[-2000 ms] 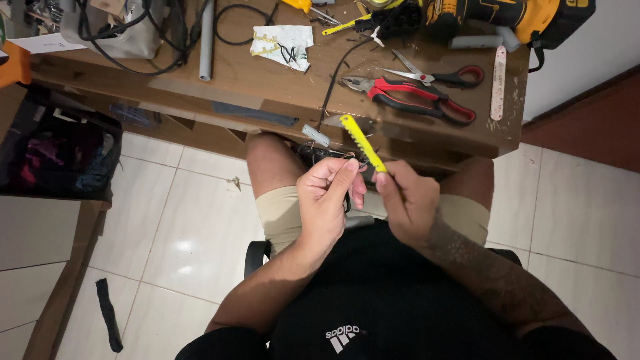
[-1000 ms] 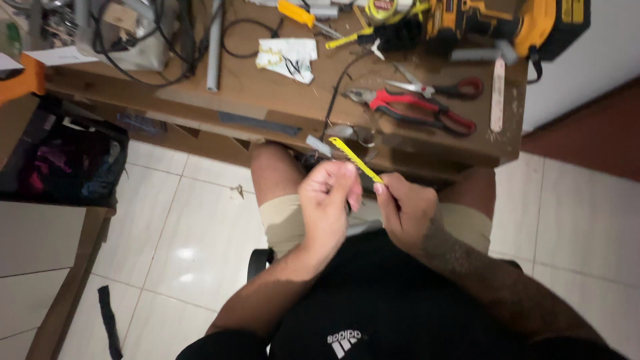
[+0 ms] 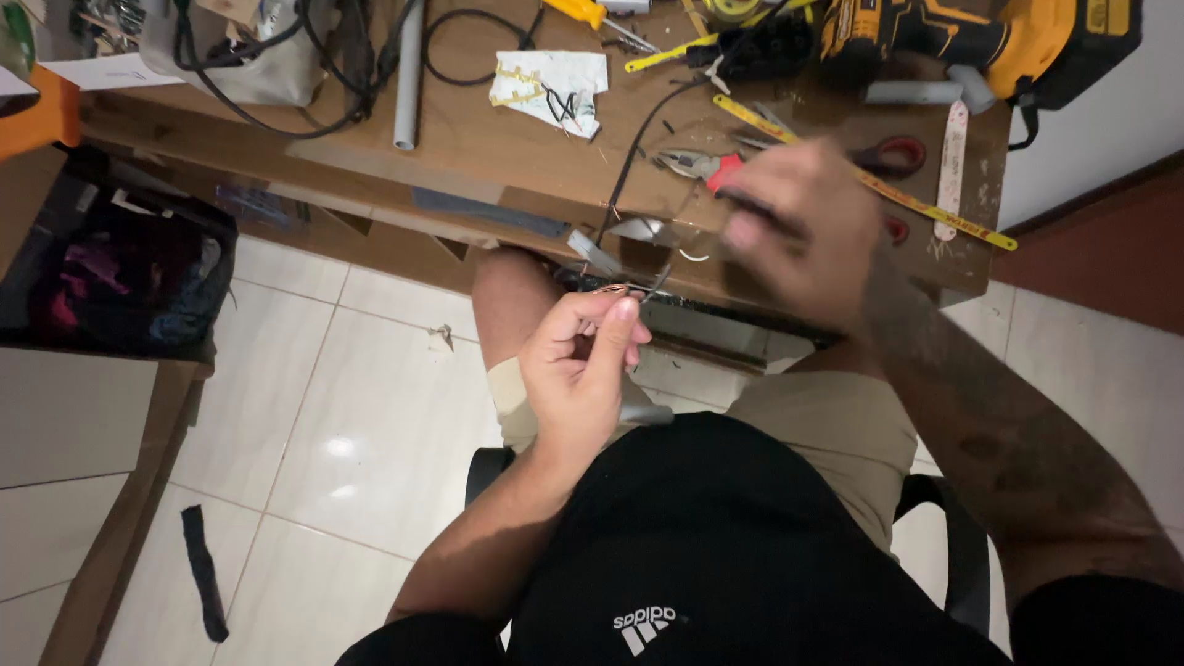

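My left hand, above my lap, pinches a thin dark wire with bare copper strands between thumb and fingers. My right hand is blurred over the table's right part, at the red-handled combination pliers; its fingers cover much of their handles, and whether it grips them cannot be told. A yellow hacksaw blade lies across the table, partly behind that hand. Scissors with dark red handles lie partly under the blade. A black cable runs down to the table's front edge.
A yellow and black cordless drill lies at the back right, near grey tube pieces. A grey tube, a torn white packet and a yellow-handled screwdriver are further left. The table's front edge runs above my knees.
The yellow blade was in my right hand and now lies on the table. My right hand has moved away from my left, up over the pliers. My left hand stays above my lap.
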